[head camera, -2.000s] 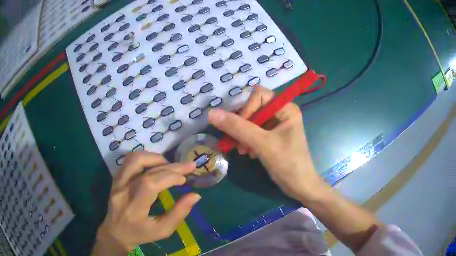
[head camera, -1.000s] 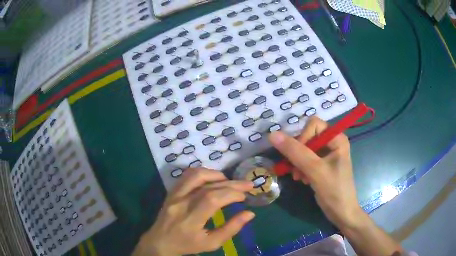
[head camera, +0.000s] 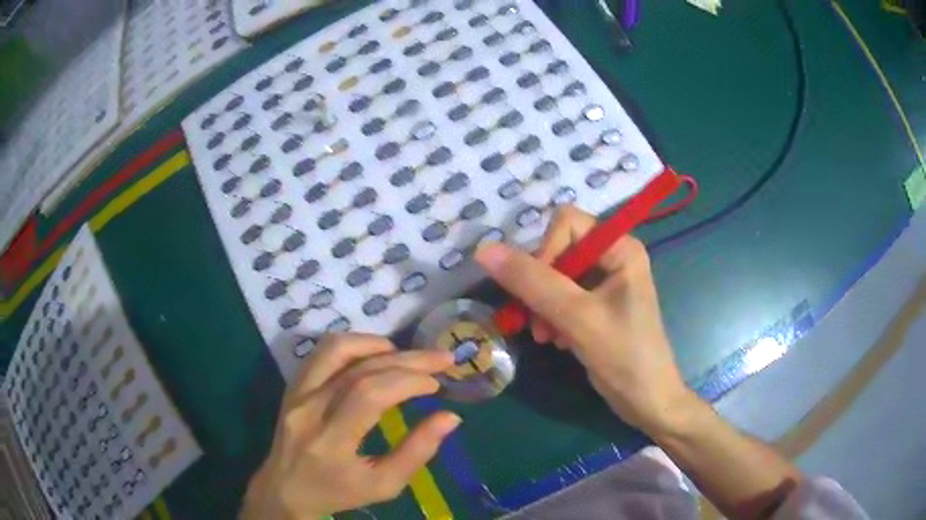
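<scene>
A silver metal test fixture (head camera: 497, 372) with a brass-coloured slotted centre sits on the green mat at the front edge of the white component board (head camera: 244, 305). A small pale-faced element (head camera: 466, 351) lies on its centre. My left hand (head camera: 355, 416) touches or nearly touches the element with its forefinger; thumb and forefinger are apart and it grips nothing. My right hand (head camera: 599, 315) holds the red test probe (head camera: 619, 225) like a pen, its front end at the fixture's upper right rim. The fine tip is too blurred to make out.
The board carries rows of paired dark elements and a small upright pale piece (head camera: 322, 114). Another board (head camera: 168, 452) lies at left, more at upper left (head camera: 61, 112). A dark cable (head camera: 790, 132) curves at right. Yellow tape (head camera: 411, 462) runs below the fixture.
The whole view has shifted right, then back left and up. My hands, the probe and the element keep about the same places relative to the fixture.
</scene>
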